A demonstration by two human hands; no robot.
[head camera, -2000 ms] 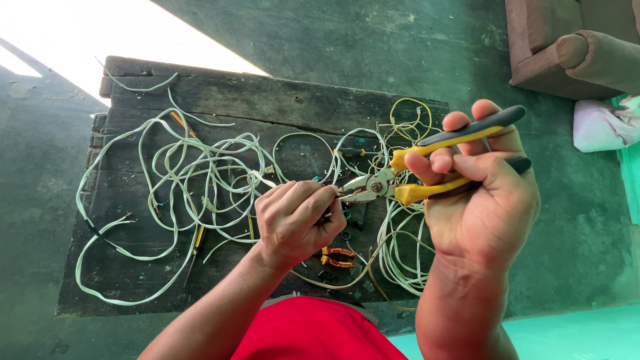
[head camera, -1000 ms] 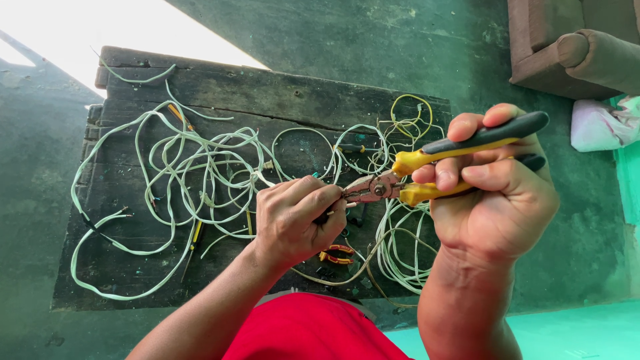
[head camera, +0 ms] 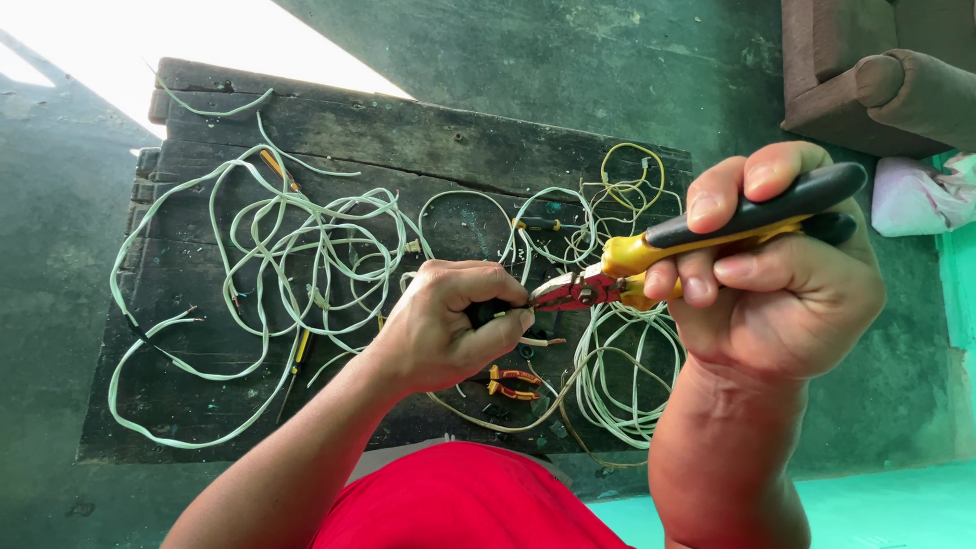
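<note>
My right hand grips combination pliers with yellow and black handles, its fingers wrapped about both handles. The jaws point left and their tip meets the fingertips of my left hand. Pinched in my left hand is a small black part with a pale end; my fingers cover much of it, so its exact kind cannot be told. Both hands are held above a dark wooden table. Whether the jaws bite on the part or on a wire is hidden at the fingertips.
White cable lies in loose loops on the planks, with a coiled cable at right. Small red and yellow pliers, several screwdrivers, one yellow and black, and a yellow wire lie there too. A brown sofa stands upper right.
The plier handles, spread wider two seconds ago, are now closer together in my right hand. My left hand has turned slightly, and the black part shows between its fingers.
</note>
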